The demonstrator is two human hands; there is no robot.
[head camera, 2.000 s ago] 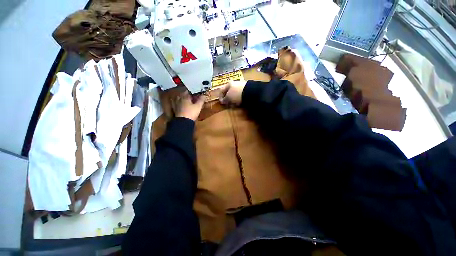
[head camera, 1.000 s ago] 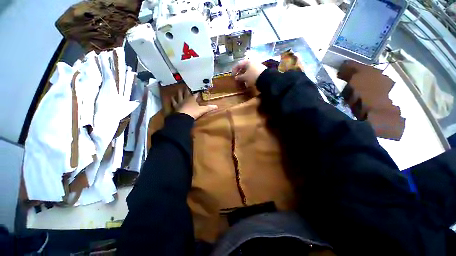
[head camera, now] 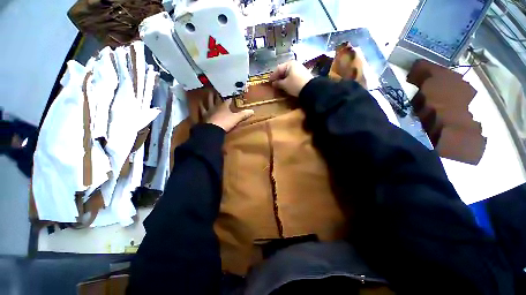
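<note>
A brown garment panel with a dark centre seam runs from under the machine head to the lap. The white sewing machine head with a red logo stands over its far end. The yellow clamp frame lies on the cloth beside the needle area. My left hand rests flat on the cloth left of the frame, fingers spread and partly under the head's shadow. My right hand is at the frame's right rear, thumb and fingertips close together; whether they pinch something is too small to tell.
White cloth pieces with brown strips lie layered at left. A crumpled brown bundle is behind them. Brown patches are fanned at right, below a lit control panel. A small dark tool lies near the metal plate's right edge.
My right hand has moved off the cloth's front fold to the frame's rear right. My left hand has opened out flat. The yellow frame now shows more fully. The view has shifted slightly.
</note>
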